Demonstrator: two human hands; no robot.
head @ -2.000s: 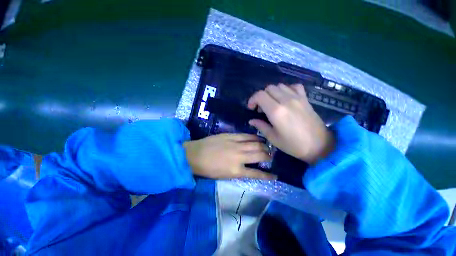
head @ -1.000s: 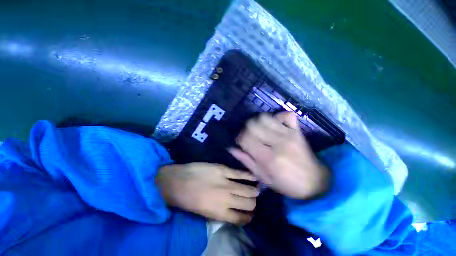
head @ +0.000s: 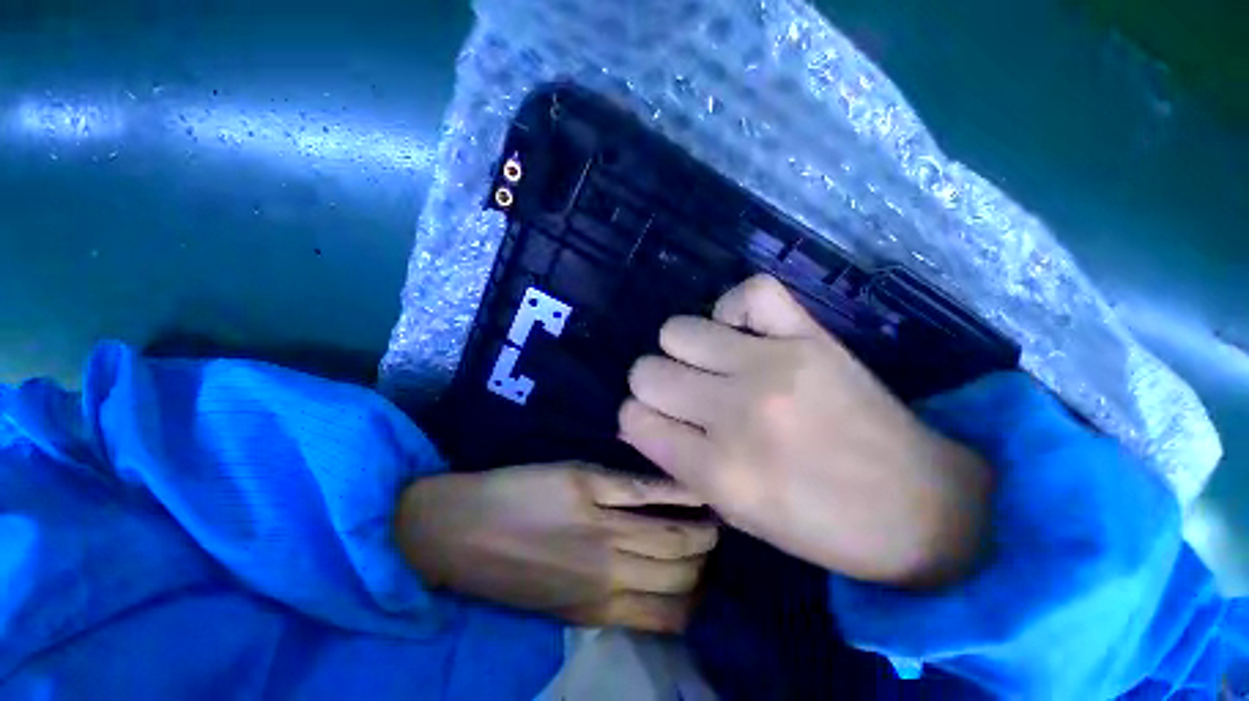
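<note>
A black plastic housing (head: 603,260), ribbed inside, lies tilted on a whitish bubble wrap sheet (head: 438,274). Two brass-coloured rings show at its upper left corner, and small silver-white metal brackets (head: 537,316) lie on its left part. My right hand (head: 801,425) is over the middle of the housing with its fingers curled in. My left hand (head: 562,541) lies at the housing's near edge, its fingertips just below my right hand. What is under or between my fingers is hidden.
The green bench surface (head: 206,233) extends around the sheet, with a bright reflection at the left. My blue sleeves cover both lower sides of the view. A pale grey piece (head: 623,667) shows at the bottom middle.
The housing and sheet appear turned and nearer in view than two seconds ago. My right hand's fingers have curled in. My left hand remains at the near edge.
</note>
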